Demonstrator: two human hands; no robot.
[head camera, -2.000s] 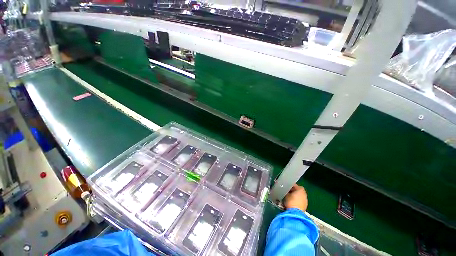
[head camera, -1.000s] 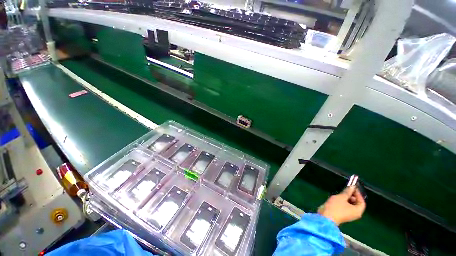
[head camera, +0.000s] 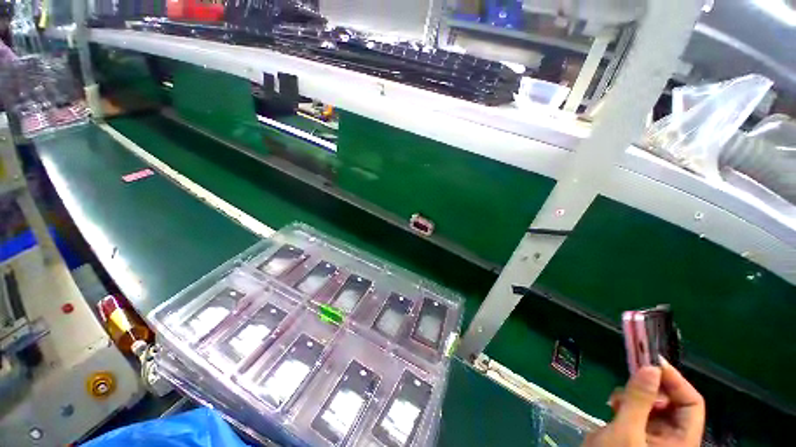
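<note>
My right hand (head camera: 656, 409), bare, is at the lower right above the conveyor belt. Its thumb and fingers pinch phone units (head camera: 648, 339), held upright, with pink edges and a black face showing; I cannot tell exactly how many. A clear blister tray (head camera: 301, 327) lies in front of me at lower centre, with two rows of phone units in its pockets and a bright green strip (head camera: 331, 313) near its middle. Another phone unit (head camera: 566, 357) lies on the belt left of my right hand. My left hand is not in view; only a blue sleeve (head camera: 179, 429) shows at the bottom edge.
A white metal post (head camera: 545, 214) rises between the tray and my right hand. A small pinkish frame (head camera: 422, 224) sits on the ledge beyond the belt. A pink strip (head camera: 138, 175) lies on the green bench top at left. A pale machine with a red button (head camera: 67, 308) stands at far left.
My right hand has moved from beside the post out to the right and now holds phone units up. A phone unit has come into view on the belt between the post and that hand.
</note>
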